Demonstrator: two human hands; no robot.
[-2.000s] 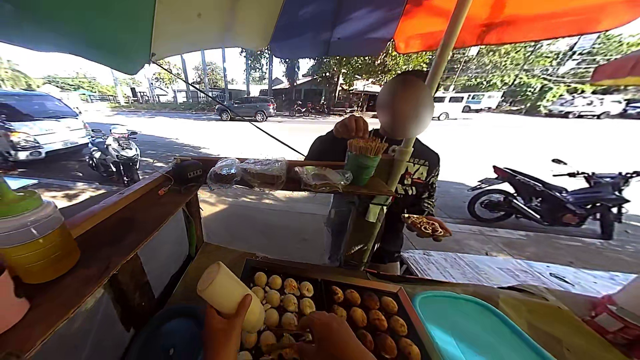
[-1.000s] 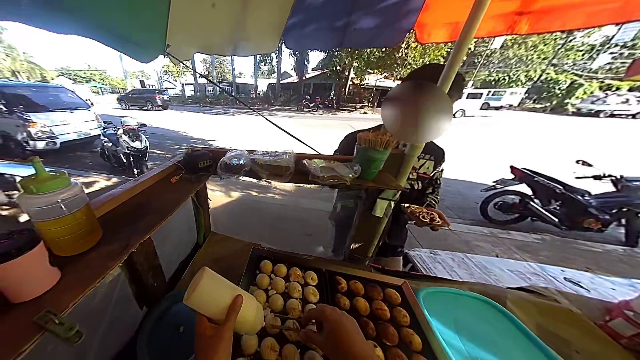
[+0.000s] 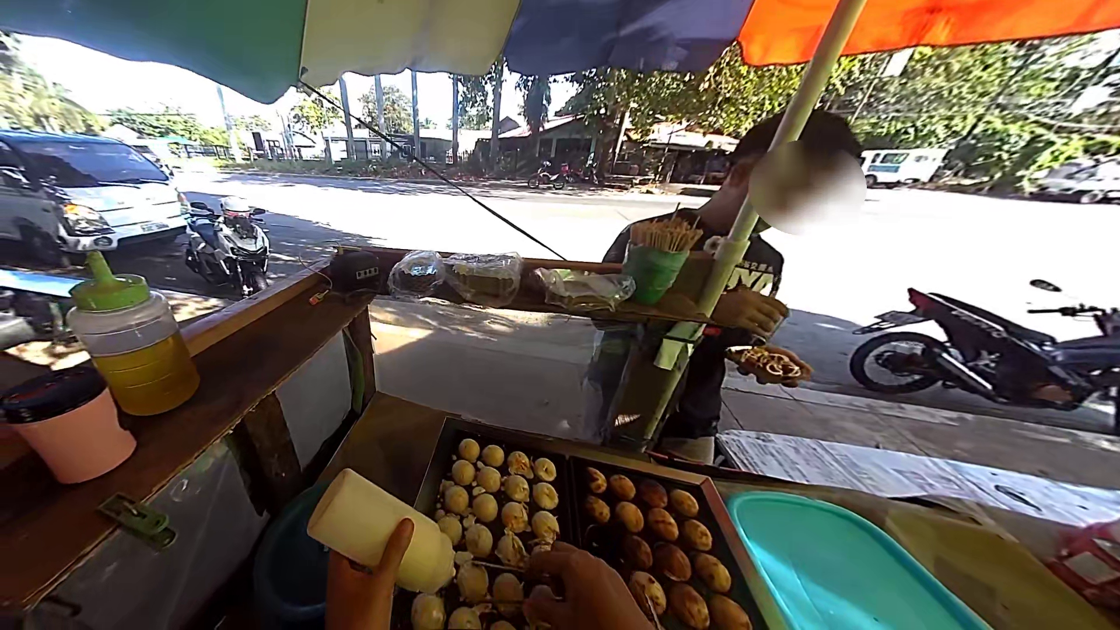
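My left hand [image 3: 372, 573] grips a cream-coloured plastic bottle [image 3: 381, 529], tilted with its lower end over the left half of a moulded pan [image 3: 437, 455]. Pale round batter balls [image 3: 486, 507] fill that half; browned balls [image 3: 662, 525] fill the right half. My right hand [image 3: 582, 586] is over the pale balls, its fingers closed on a thin pick [image 3: 499, 566] that reaches toward the bottle's end. Part of the pan's near edge is out of view.
A teal plastic lid [image 3: 840, 560] lies right of the pan. Squeeze bottle [image 3: 136, 346] and pink cup [image 3: 70, 424] stand on the left ledge. A green cup of sticks [image 3: 654, 271] stands on the front shelf by the umbrella pole [image 3: 787, 149]. Beyond it, a person [image 3: 700, 262] holds food [image 3: 770, 363].
The person across the shelf had a hand at the cup of sticks two seconds ago; that hand is now above the held food. My hands stay over the pan, still with bottle and pick.
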